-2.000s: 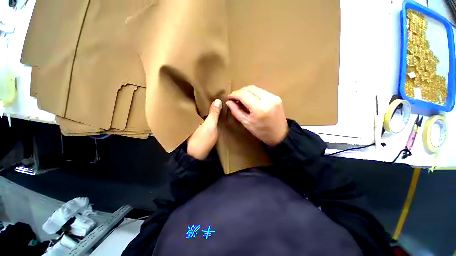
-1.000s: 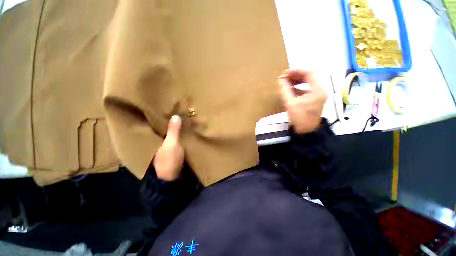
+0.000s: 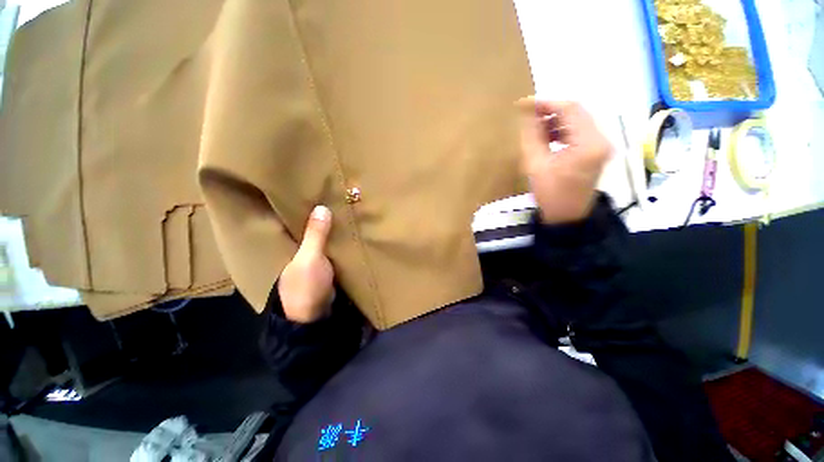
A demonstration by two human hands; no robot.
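Note:
A brown bag panel [image 3: 407, 117] lies over the table edge against my apron, its left part bunched into a fold. A small gold metal piece [image 3: 353, 195] sits at the stitched seam. My left hand [image 3: 307, 275] grips the panel just left of the seam, thumb on top below the gold piece, fingers hidden underneath. My right hand [image 3: 569, 161] is off the gold piece, at the panel's right edge. It is blurred, with the fingers bent; whether it holds something small cannot be told.
Stacked brown panels [image 3: 135, 144] lie at the left. A blue-rimmed tray [image 3: 768, 68] of gold pieces is at upper right. Below it are two tape rolls [image 3: 669, 142], [image 3: 753, 153] with a pink-handled tool [image 3: 709, 173] between them. A grey bin edge is at lower left.
My right hand has left the seam and moved right, uncovering the gold piece. My left hand still holds the panel. The view has shifted, bringing the tray and tape rolls further in.

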